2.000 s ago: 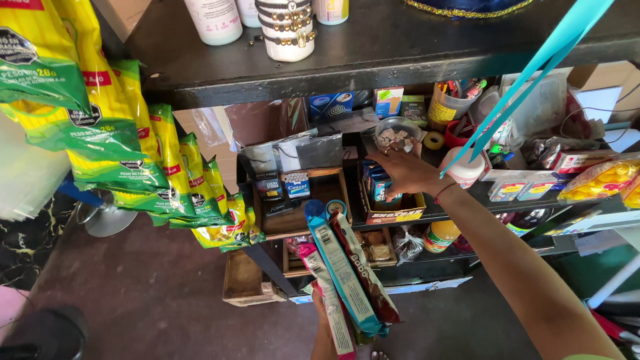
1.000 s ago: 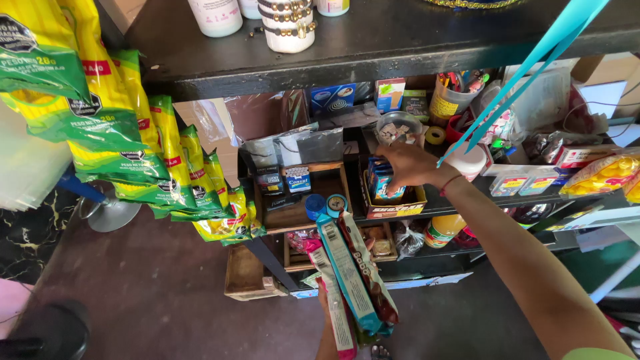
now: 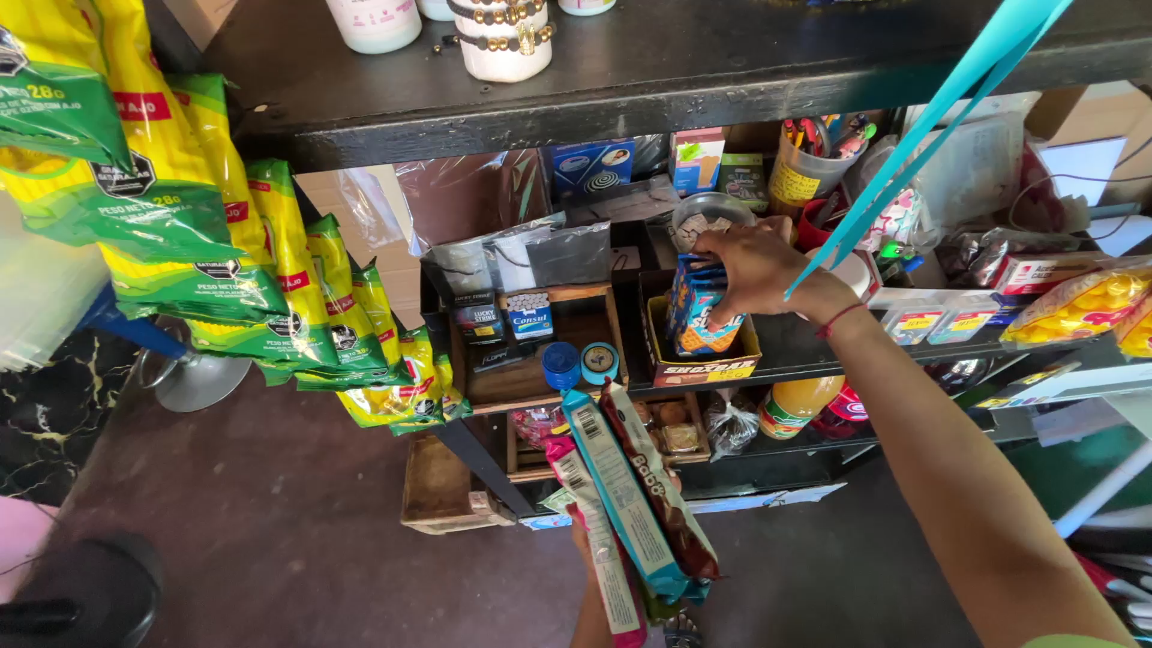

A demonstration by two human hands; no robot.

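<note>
My right hand (image 3: 751, 270), with a red cord at the wrist, has its fingers and thumb around the top of small blue snack packets (image 3: 704, 310). They stand upright in an open cardboard display box (image 3: 711, 371) on the black shelf. Lower in the view my left hand (image 3: 583, 531), mostly hidden, holds several long wrapped packs: a pink-and-white one (image 3: 598, 544), a turquoise one (image 3: 630, 504) and a brown one (image 3: 661, 477). Left of the box, a wooden tray (image 3: 540, 393) holds cigarette packs (image 3: 529, 317) and two round blue-lidded tins (image 3: 580, 364).
Yellow-green snack bags (image 3: 180, 243) hang at left. A thick black shelf (image 3: 576, 90) with white bottles crosses above. Turquoise ribbon (image 3: 931, 135) hangs before my right forearm. A clear tub (image 3: 711, 216), a pen cup (image 3: 805, 171) and yellow bags (image 3: 1080, 306) crowd the lower shelf.
My right hand has shifted slightly over the blue packets in the display box; its fingers were spread wider two seconds ago. The left hand still holds the long packs.
</note>
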